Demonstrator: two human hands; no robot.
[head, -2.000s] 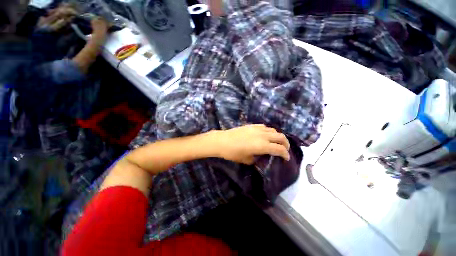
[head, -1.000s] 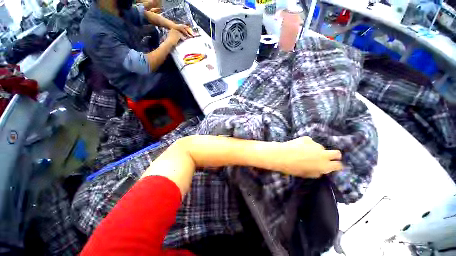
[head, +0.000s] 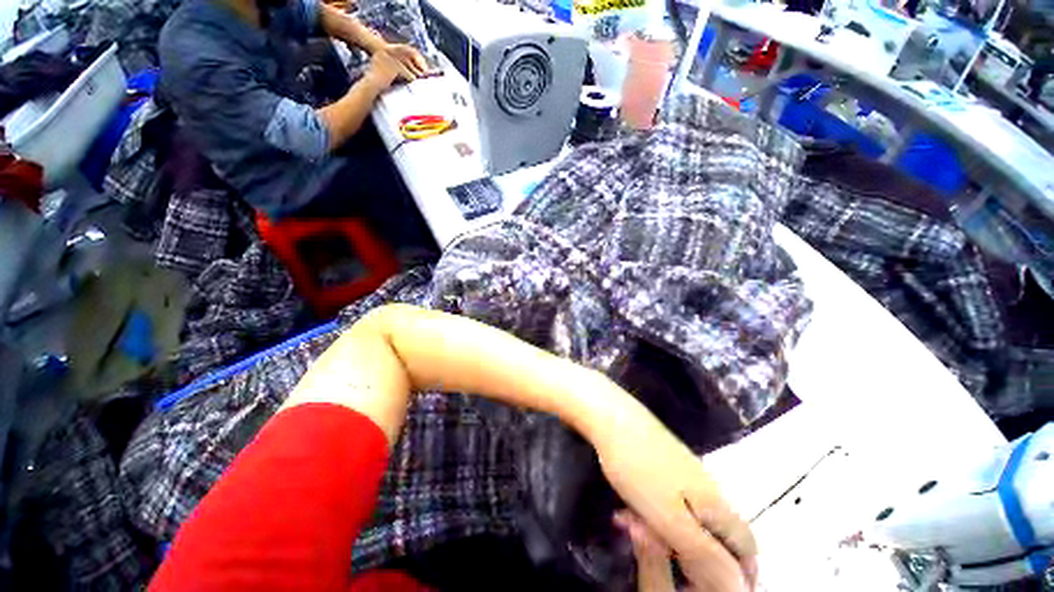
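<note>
A bulky grey, black and white plaid garment [head: 693, 208] lies heaped on the white machine table and hangs over its near edge. Its smooth dark inner cloth [head: 561, 491] shows below my forearm. My left hand [head: 693, 538] is at the bottom, beside the dark cloth, with the fingers bent down; whether they pinch cloth is hidden. My right hand is not in view. The white sewing machine head [head: 982, 503] with a blue stripe is at the lower right, partly cut off.
A person in a grey-blue top [head: 249, 104] works at the neighbouring machine [head: 520, 87]. A red crate [head: 335, 260] stands below. A dark phone-like object [head: 474, 197] and a black spool [head: 595, 110] lie beyond the garment. More plaid cloth [head: 902, 231] lies behind the table.
My left hand has moved off the plaid cloth, down and toward the wearer, beside the dark cloth. The plaid heap has slumped lower, and the machine head shows more than one second ago.
</note>
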